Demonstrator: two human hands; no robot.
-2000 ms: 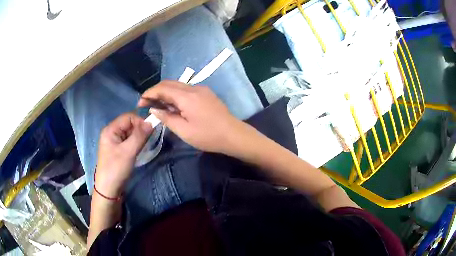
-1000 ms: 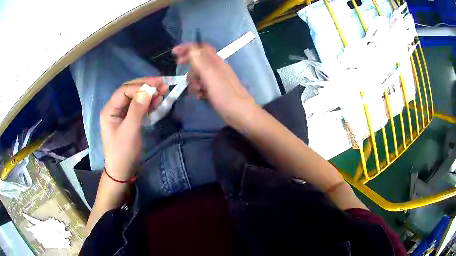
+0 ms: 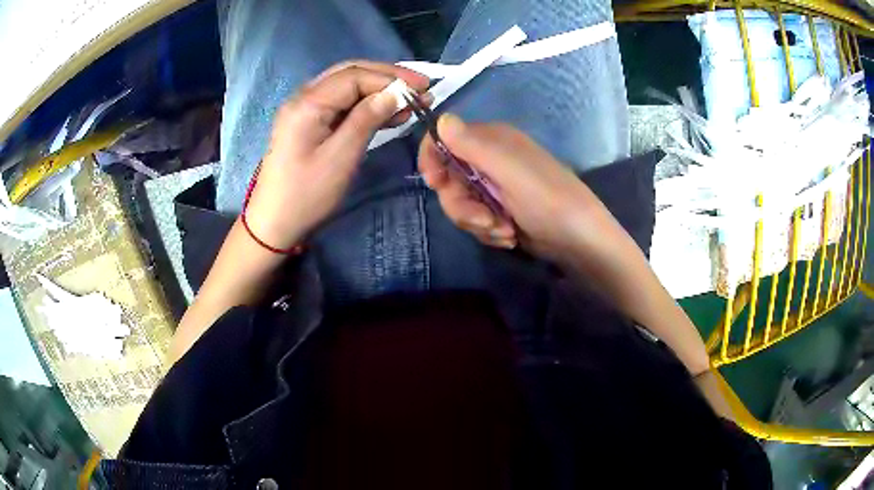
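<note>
My left hand [image 3: 331, 144], above my lap, pinches the small white end of a fabric strip between thumb and fingers. The white fabric strip [image 3: 474, 65] runs from behind my left hand to the upper right over the jeans; a second length lies beside it. My right hand [image 3: 503, 182] holds dark, slim tweezers [image 3: 450, 153] with a purplish body. Their tips point up and left and meet the strip end at my left fingertips. Whether the tips grip the fabric cannot be told.
A yellow wire basket [image 3: 766, 287] at right holds a heap of white strips [image 3: 767, 167] and a light blue package [image 3: 733, 57]. A cardboard box [image 3: 96, 249] with white scraps is at left. A white table edge [image 3: 105, 72] curves across the upper left.
The view has shifted down, with the table now further out of the picture. My right hand has come back to my left, and the tweezers now point at the strip end.
</note>
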